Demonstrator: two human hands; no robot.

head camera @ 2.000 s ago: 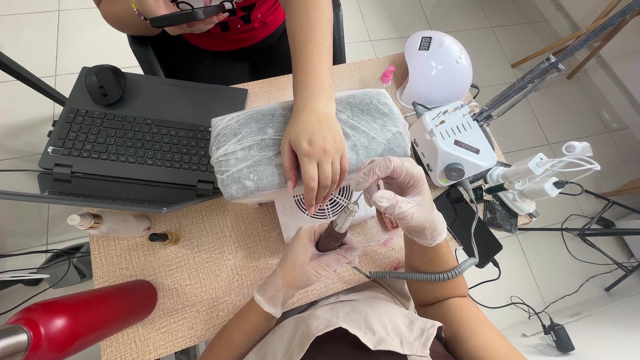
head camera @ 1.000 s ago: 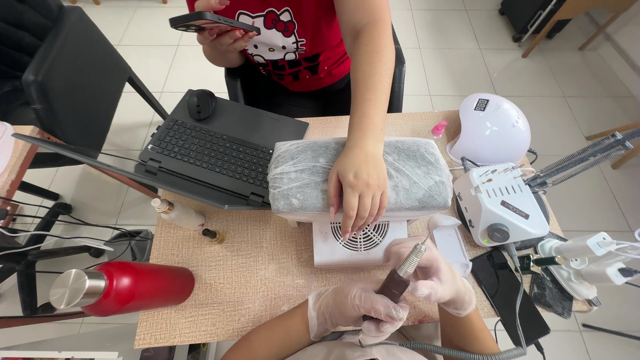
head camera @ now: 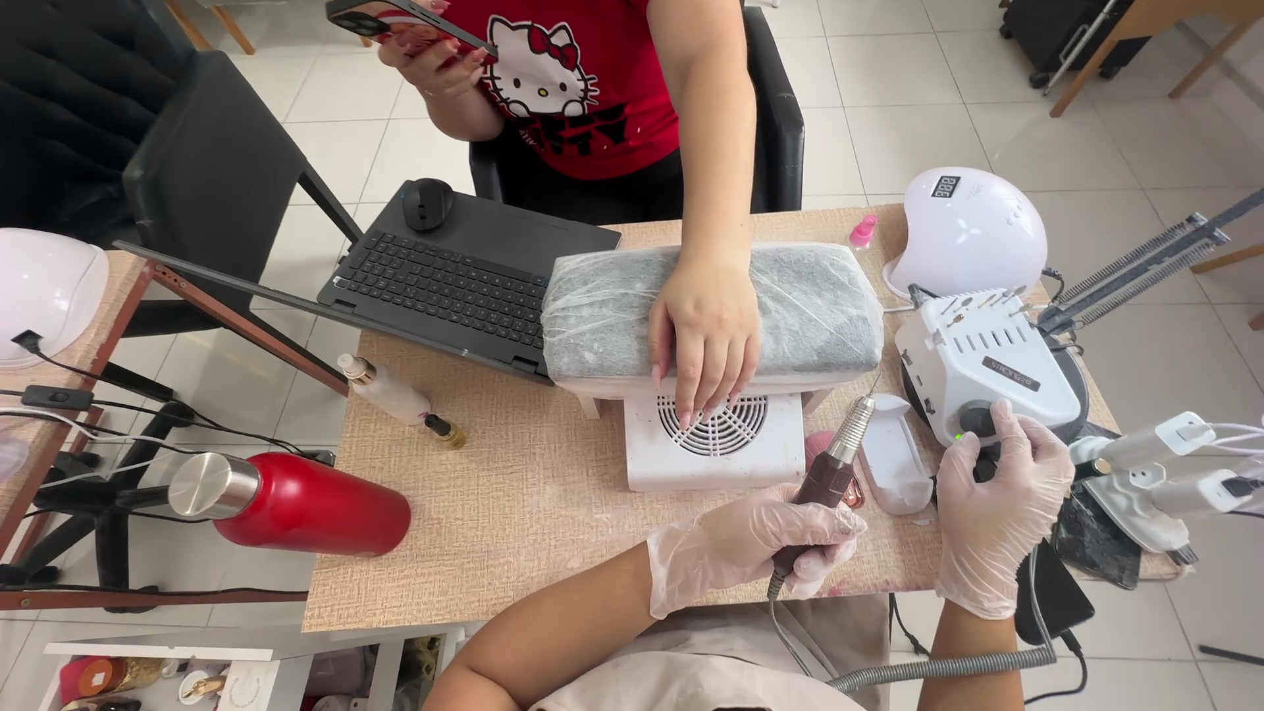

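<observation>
My gloved left hand (head camera: 780, 538) is closed around the dark handpiece of an electric nail drill (head camera: 828, 479), its metal tip pointing up and to the right. My gloved right hand (head camera: 1002, 504) has its thumb and fingers at the round knob (head camera: 978, 422) of the white drill control unit (head camera: 987, 365), where a small green light shows. Another person's hand (head camera: 706, 331) rests palm down on a plastic-wrapped hand rest (head camera: 592, 316), its fingers hanging over the round grille of a white nail dust collector (head camera: 716, 469).
A black laptop (head camera: 464, 276), a pump bottle (head camera: 380, 387), a small bottle (head camera: 444, 431) and a red flask (head camera: 316, 504) are on the left. A white nail lamp (head camera: 973, 227), an open white case (head camera: 896, 459) and a power strip (head camera: 1150, 494) are on the right. The drill's coiled cord (head camera: 948, 669) crosses my right forearm.
My right hand has moved from beside the handpiece to the control unit's knob. My left hand keeps hold of the handpiece. The view has shifted to show more of the other person and the floor.
</observation>
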